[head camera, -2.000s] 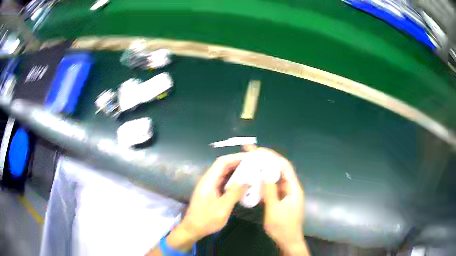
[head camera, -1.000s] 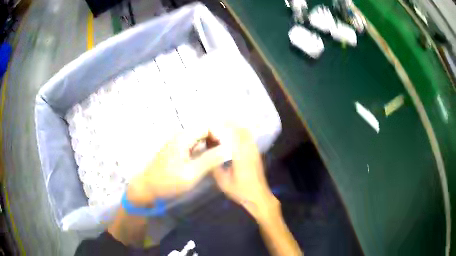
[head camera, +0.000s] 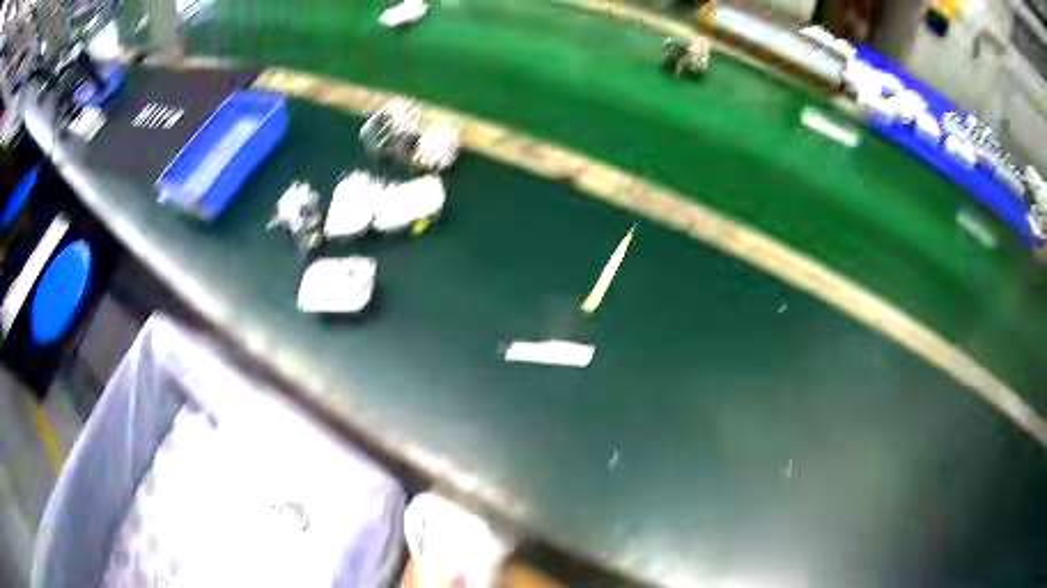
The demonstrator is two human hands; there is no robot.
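A white rounded unit (head camera: 450, 540) shows at the bottom edge, by the bench's front edge. Blurred slivers of skin show at its lower left and lower right, cut off by the frame. I cannot tell which hand is which or how they grip. A pale tan pointed stick (head camera: 610, 270) lies on the dark green bench. A white-handled pointed tool (head camera: 550, 353) lies below it. At the left, a white housing (head camera: 338, 285) lies near two white units (head camera: 382, 204) and a rough inner assembly (head camera: 299, 213). More assemblies (head camera: 396, 126) lie behind them.
The lined bin (head camera: 109, 465) with white adapters stands at bottom left. A blue tray (head camera: 224, 154) lies beside a black mat (head camera: 157, 115). The green conveyor (head camera: 551, 92) carries scattered pieces behind a pale strip (head camera: 735, 239). White housings stand on a blue mat (head camera: 985, 182) at far right.
The view has swung from the bin back to the bench. The hands have dropped almost out of the picture; one second ago both were over the bin.
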